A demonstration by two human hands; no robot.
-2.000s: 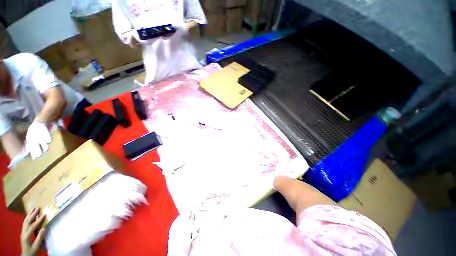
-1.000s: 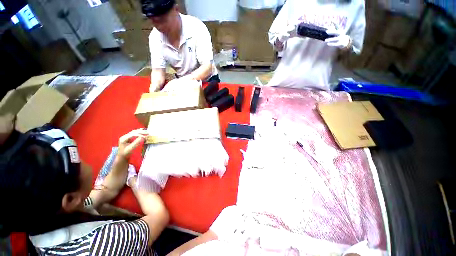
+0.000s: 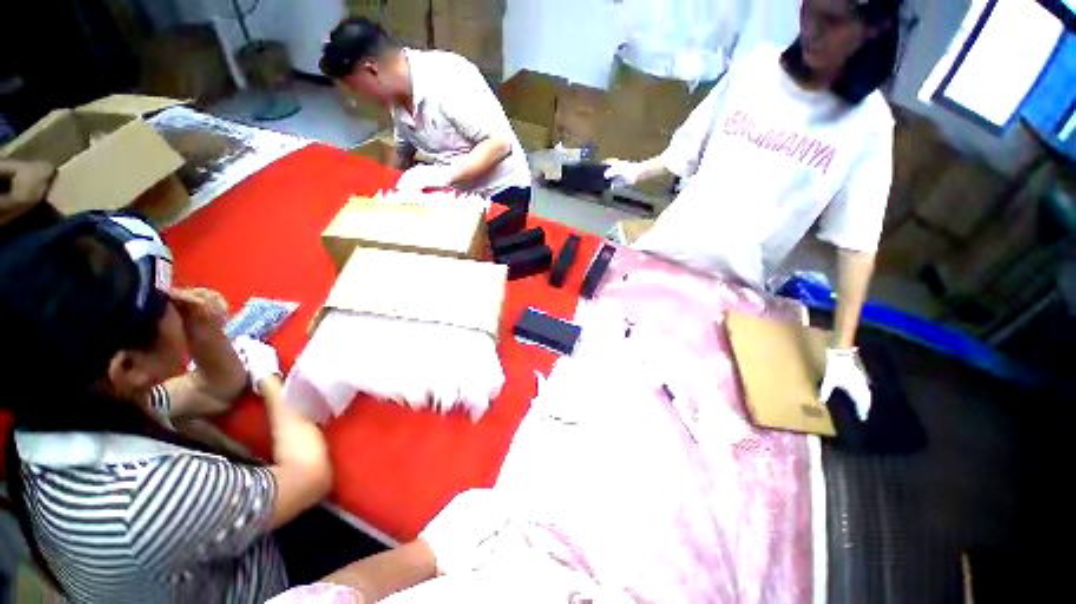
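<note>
Neither of my hands is in view; only a bare part of my left arm shows at the bottom edge. Before me lies the pink cloth (image 3: 637,472), with a thin dark stick (image 3: 668,393) on it. A tan cardboard pad (image 3: 773,372) lies at its right edge, beside dark boxes (image 3: 891,413) on the mesh belt (image 3: 879,519). Another person's white-gloved hand rests by the pad and these boxes. A flat black rectangle with a pale edge (image 3: 546,332) lies on the red cloth (image 3: 389,460). Several black product boxes (image 3: 519,251) stand or lie behind it.
An open carton (image 3: 413,283) spills white fringe-like sleeves (image 3: 407,366), with another carton (image 3: 401,227) behind it. A person in stripes (image 3: 153,507) sits at left. Another person (image 3: 460,118) works behind the cartons. A standing person (image 3: 767,165) leans over the far right, holding something dark.
The view has shifted. The standing person has lowered the held dark object to one side and reached the other hand to the pad, which is now turned. The seated person's hand has left the carton.
</note>
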